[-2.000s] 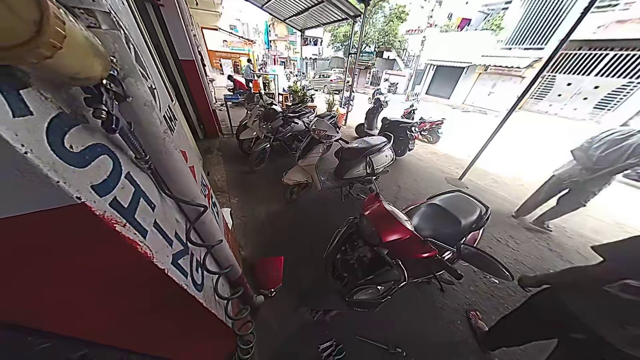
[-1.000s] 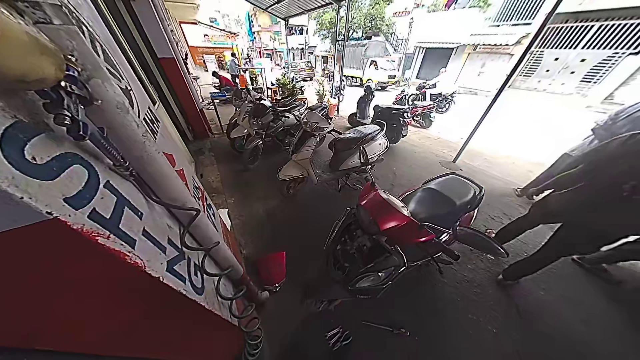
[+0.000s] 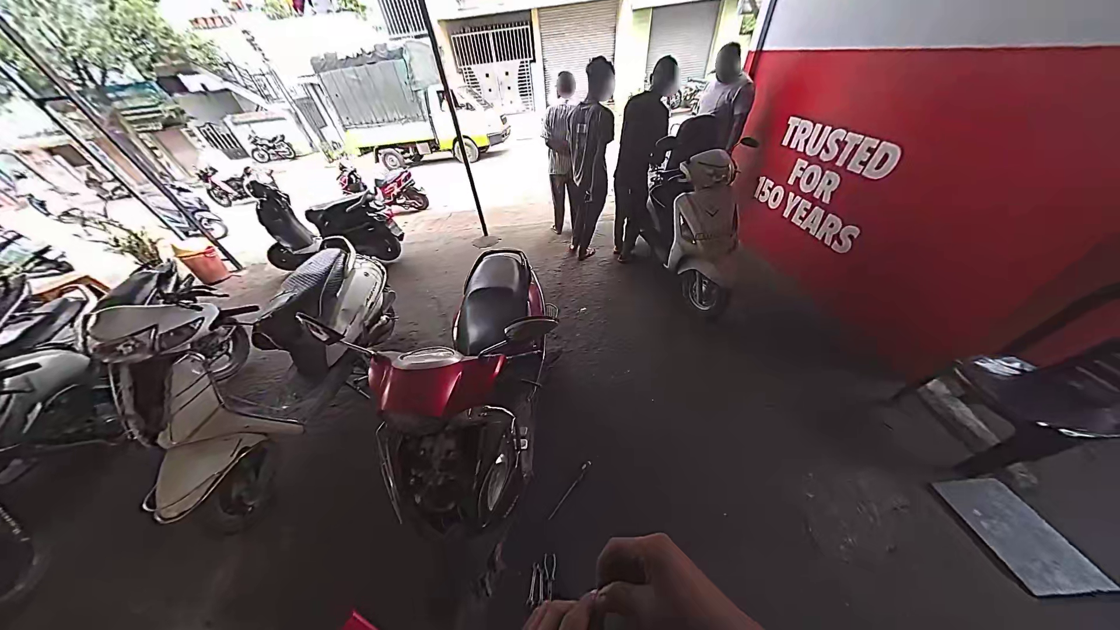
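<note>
At the bottom edge of the view my right hand (image 3: pixel 661 577) is bent with its fingers curled. The fingertips of my left hand (image 3: pixel 562 615) show just beside it and seem to touch it; the rest is cut off. Whether anything lies between the fingers is hidden. Just beyond the hands, several hand tools (image 3: pixel 542 577) lie on the dark floor, and a long thin metal tool (image 3: pixel 570 490) lies farther off. Ahead stands a red scooter (image 3: pixel 437 385) with its front opened up and inner parts exposed.
White scooters (image 3: pixel 197 437) and motorcycles stand at left. Several people (image 3: pixel 591 166) stand by a light scooter (image 3: pixel 704 219) near a red wall (image 3: pixel 962 201). A dark chair (image 3: pixel 1041 394) and a grey slab (image 3: pixel 1024 535) are at right. A thin pole (image 3: pixel 457 131) rises behind the red scooter.
The view has swung far to the right, away from the lettered wall and coiled hose. My hands now show at the bottom; neither showed before.
</note>
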